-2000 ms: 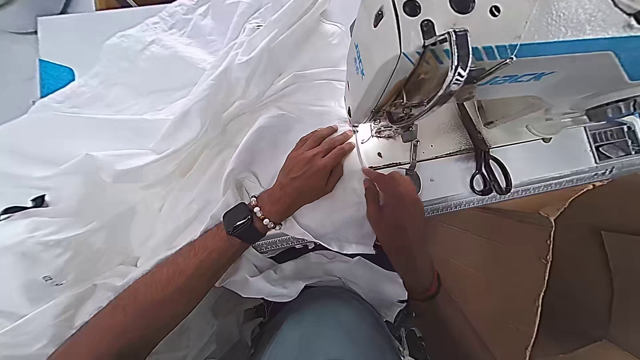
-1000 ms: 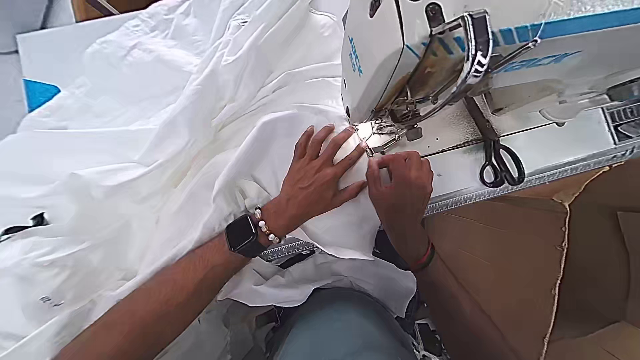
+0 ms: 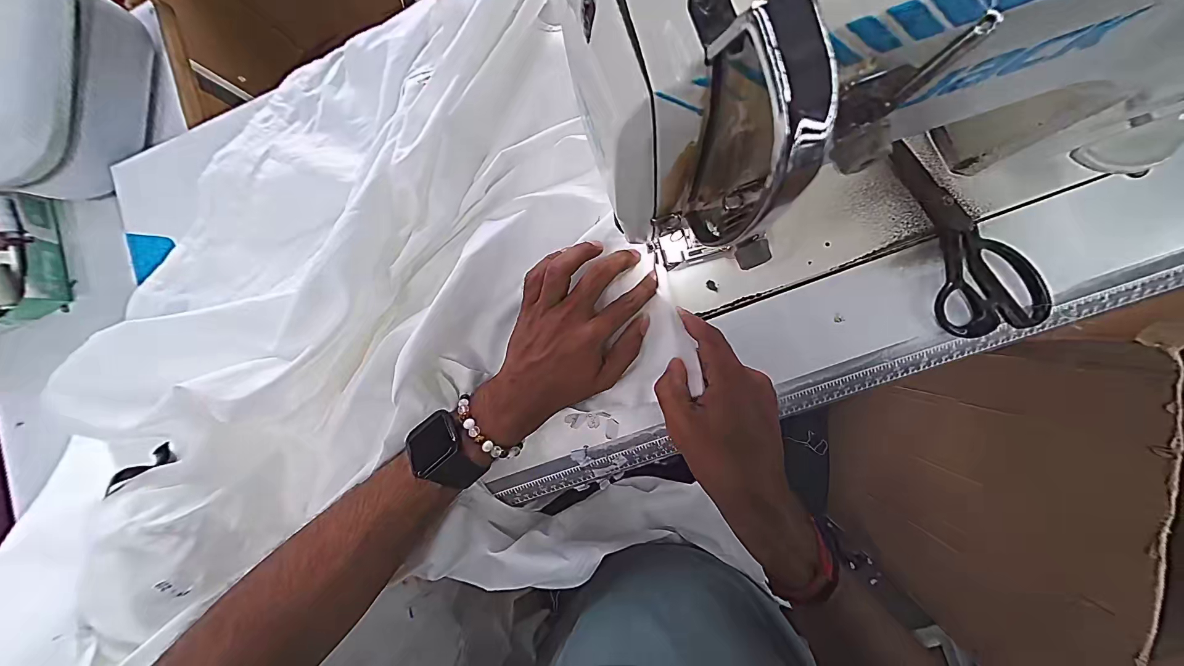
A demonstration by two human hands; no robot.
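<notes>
White fabric [image 3: 361,268] spreads in folds over the table and runs up to the lit needle area of a sewing machine [image 3: 638,120]. My left hand [image 3: 583,328] lies flat on it with the fingers apart, fingertips just left of the presser foot [image 3: 673,254]. On that wrist are a dark watch and a beaded bracelet. Below and right of the foot, my right hand [image 3: 726,407] pinches the fabric's edge between thumb and index finger. Black-handled scissors [image 3: 967,250] rest on the machine bed to the right.
A measuring tape [image 3: 888,375] runs along the table's front edge. Brown cardboard [image 3: 999,490] stands below at the right. More white fabric hangs over my lap. At the upper left are a pale rounded object [image 3: 83,92] and a green container [image 3: 42,268].
My right hand has moved away from the presser foot, down along the fabric edge. The left hand stays flat beside the needle area. The tape strip below the hands shows more than before.
</notes>
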